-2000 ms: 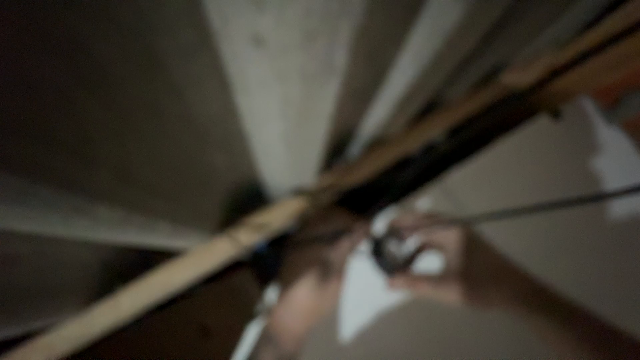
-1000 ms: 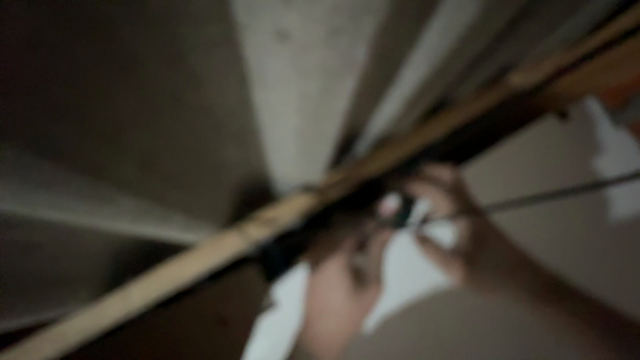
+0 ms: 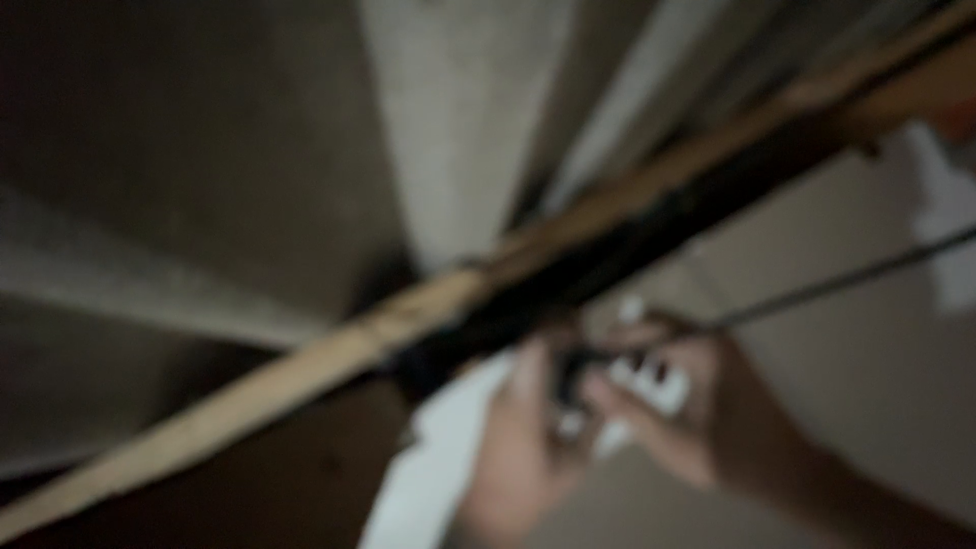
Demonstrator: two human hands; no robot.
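Note:
The view is dark and blurred. My right hand [image 3: 686,404] reaches in from the lower right, its fingers closed around a white object [image 3: 656,381] and the end of a thin dark cable [image 3: 823,290]. Close against it, my left hand [image 3: 518,450] is at the lower middle, its thumb and fingers at a small dark piece [image 3: 570,374] between the two hands. A white strip [image 3: 442,457] lies along the left hand's outer side. What the white and dark pieces are, I cannot tell.
A long wooden strip [image 3: 305,381] runs diagonally just above my hands, with a dark band [image 3: 610,259] under its right part. Corrugated grey sheet [image 3: 465,114] spreads above it. A pale wall [image 3: 823,381] with a white patch [image 3: 949,229] stands at the right.
The white piece that hung below the right hand now shows mostly between its fingers. Both hands have stayed close together beneath the wooden strip, with their fingers rearranged.

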